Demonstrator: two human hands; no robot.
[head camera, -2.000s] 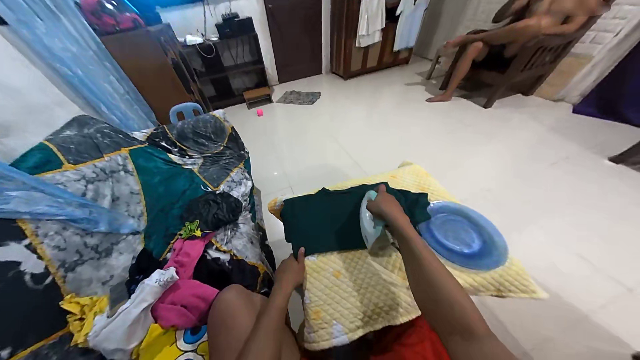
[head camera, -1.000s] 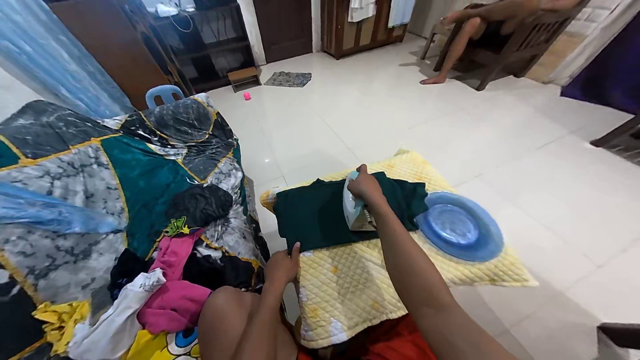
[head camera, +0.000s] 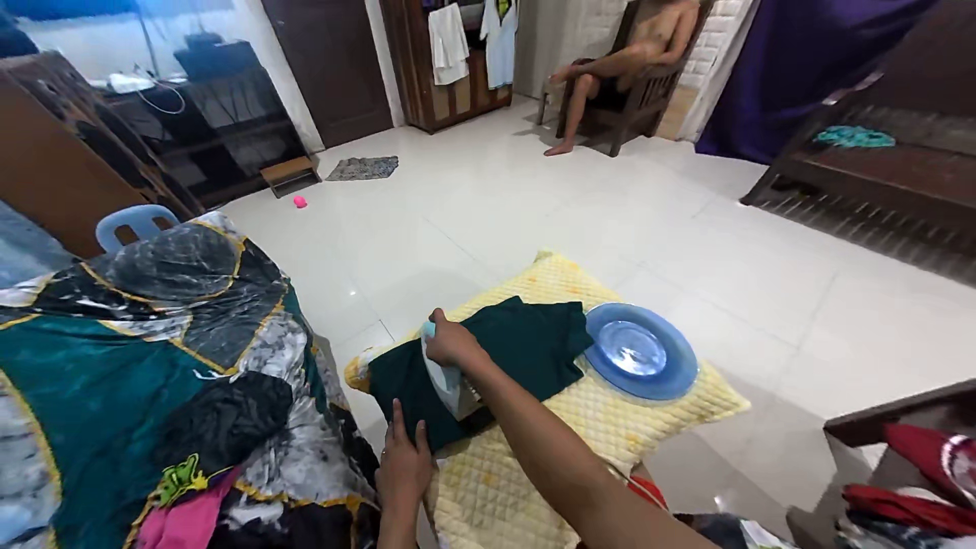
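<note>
A dark green garment (head camera: 526, 339) lies spread on a yellow quilted pad (head camera: 564, 427). My right hand (head camera: 454, 343) grips a pale clothes iron (head camera: 446, 381), which rests on the garment's left part; its handle is mostly hidden by the fingers. Flat against the garment's near left edge, my left hand (head camera: 404, 457) has its fingers apart and holds nothing. A blue plastic basin (head camera: 644, 351) stands on the right side of the pad, touching the garment's end.
Left is a bed or seat under a patterned cover (head camera: 99, 396) with loose clothes (head camera: 229, 419). A person (head camera: 640, 53) sits in a wooden chair at the back. A wooden bench (head camera: 900, 183) stands right, and a container with red clothes (head camera: 915, 496) is near right.
The iron in my right hand has moved left along the garment, towards my left hand. My left hand now lies flatter on the cloth. The view has turned to the right.
</note>
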